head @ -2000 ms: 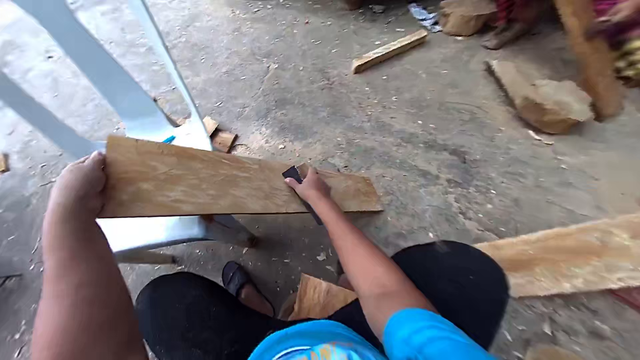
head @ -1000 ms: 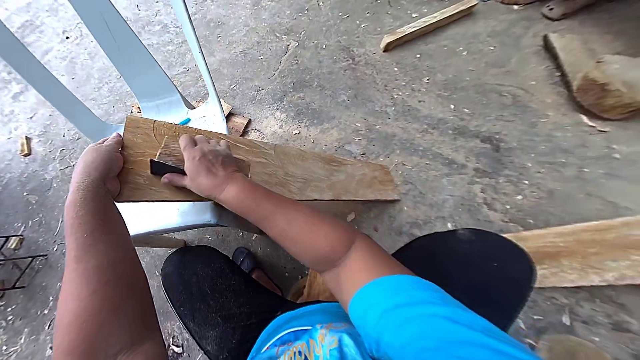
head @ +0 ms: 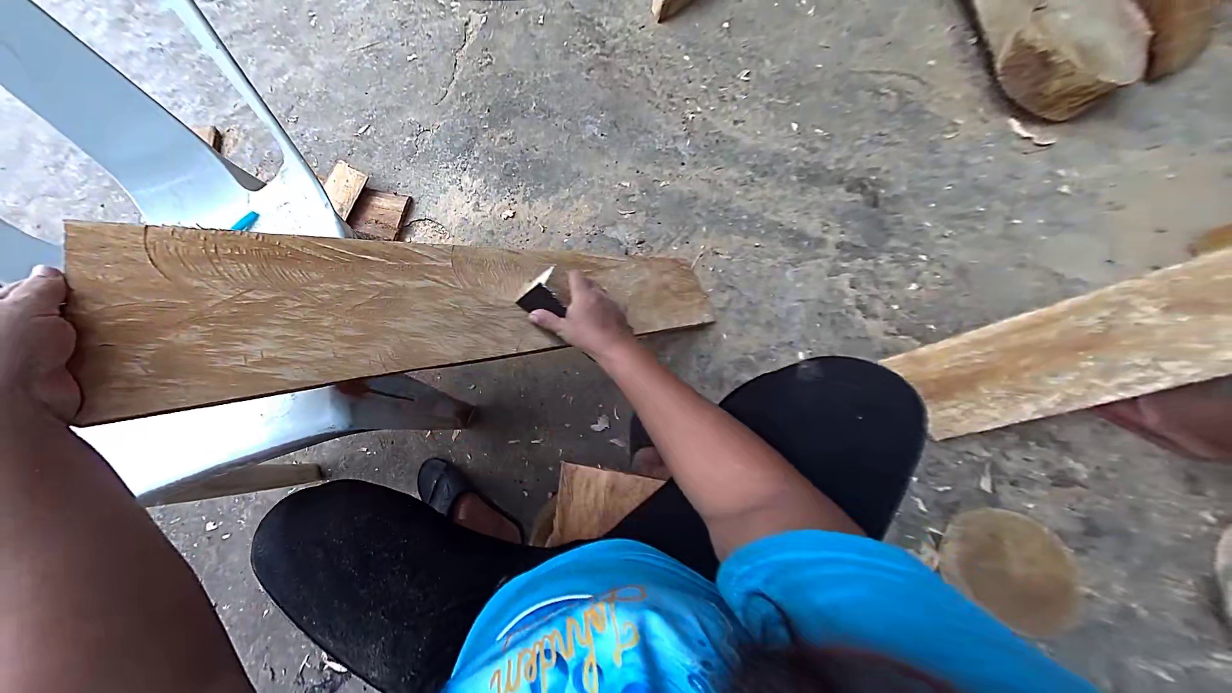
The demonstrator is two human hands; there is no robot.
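Observation:
A long tapering wooden board (head: 318,308) lies across the seat of a light blue plastic chair (head: 221,423), its narrow end pointing right. My left hand (head: 38,337) grips the board's wide left end. Toward the narrow end, my right hand (head: 587,313) holds a small block with a dark face (head: 541,296), which looks like a sanding block, against the board's upper face. Curved marks show on the wood near its top edge. A small blue object (head: 245,221) sits on the chair just behind the board.
Small wood offcuts (head: 378,214) lie on the concrete floor beyond the chair. Another long board (head: 1078,346) is at the right, near a round wood piece (head: 1011,570). Cut log pieces (head: 1064,58) rest at the upper right. My knees are below the board.
My right hand has moved with the block from the board's wide left part toward its narrow right end. My left hand stays at the wide end.

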